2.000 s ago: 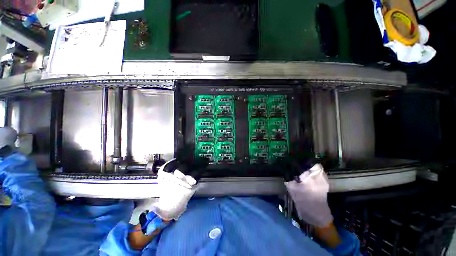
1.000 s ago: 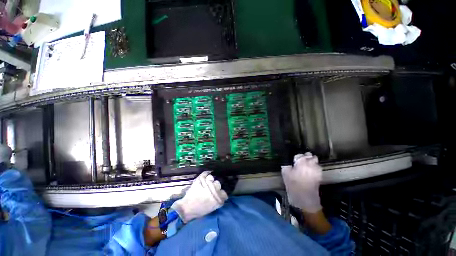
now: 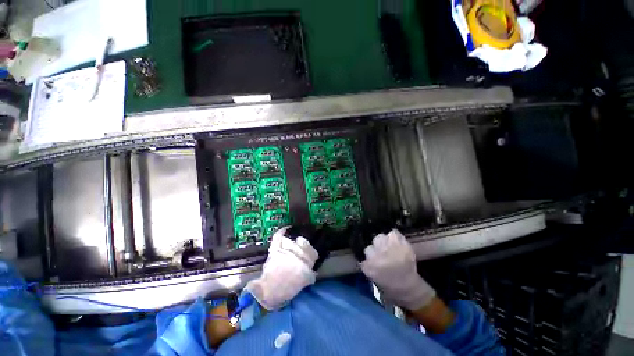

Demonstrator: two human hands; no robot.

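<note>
A black carrier pallet [image 3: 295, 181] lies on the conveyor in front of me, slightly tilted in the view. It holds two blocks of green circuit boards [image 3: 258, 196]. My left hand [image 3: 285, 270], in a white glove, is at the pallet's near edge below the left block, fingers curled. My right hand [image 3: 396, 270], also white-gloved, is by the near edge below the right block, fingers curled. Black shapes show at the fingertips of both hands; I cannot tell whether they are fingertip covers or held parts.
Conveyor rails [image 3: 306, 101] run left to right. Behind are a shallow black tray [image 3: 243, 59], small metal parts [image 3: 144, 76], paper sheets [image 3: 73, 104] with a pen, and a yellow tape roll [image 3: 492, 24]. A black plate [image 3: 532, 153] is at right, black crates [image 3: 514, 299] lower right, and a blue sleeve [image 3: 21, 313] at left.
The view has shifted, so pallet and bench items appear further left. My left hand moved off the pallet's near-left part towards its middle; my right hand has moved in closer to it.
</note>
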